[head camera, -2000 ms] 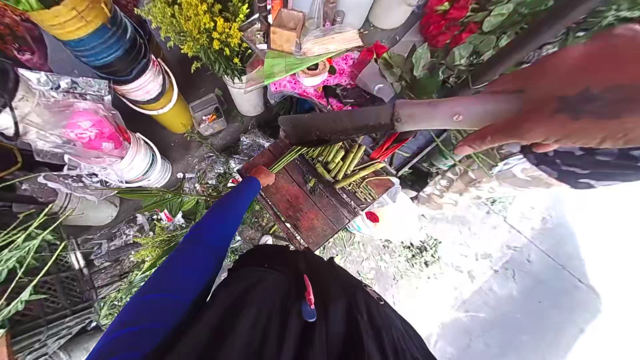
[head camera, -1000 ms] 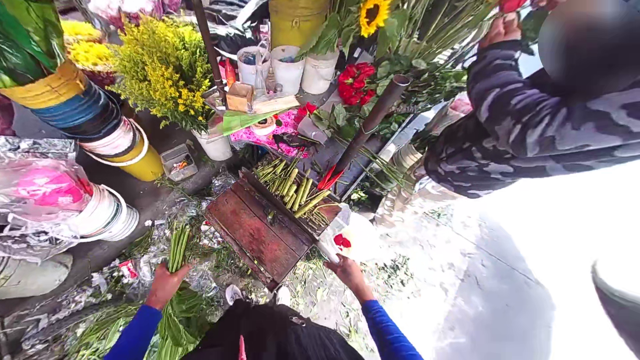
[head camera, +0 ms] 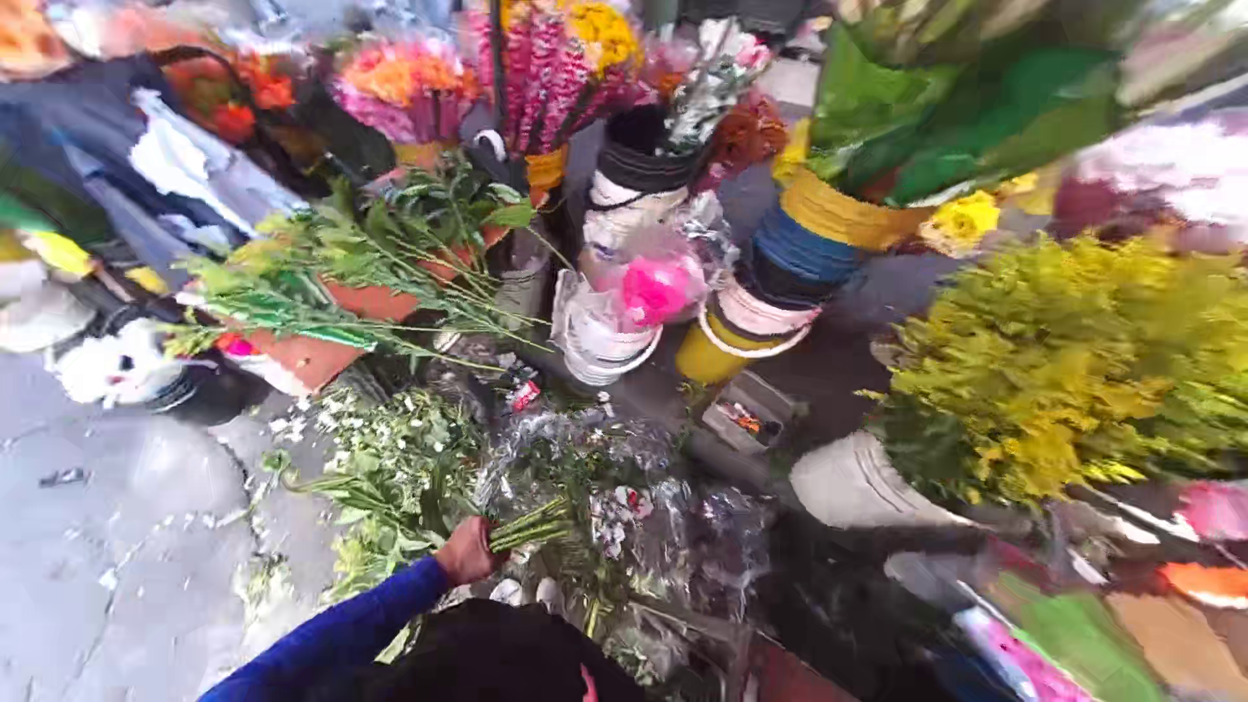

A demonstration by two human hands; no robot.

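Note:
My left hand [head camera: 470, 552] is closed around a bunch of green flower stems [head camera: 531, 526], low in the middle of the view. The cut ends point right, and leafy parts spread to the left of the hand. Beneath and around it lie loose greenery [head camera: 390, 487] and crumpled clear plastic wrap [head camera: 673, 546] on the ground. My right hand is out of view. At the bottom edge, right of my body, a corner of the reddish wooden surface [head camera: 795, 673] shows.
Stacked buckets [head camera: 809, 263] and white buckets [head camera: 609, 351] stand ahead. A small grey box [head camera: 749, 414] sits on the ground. To the right, yellow flowers [head camera: 1072, 380] rise from a white bucket [head camera: 868, 483]. Long leafy stems [head camera: 390, 273] lie across the left.
The view has swung far to the left. My right hand, seen one second ago near the wooden surface, has left the view. My left hand still holds the stems.

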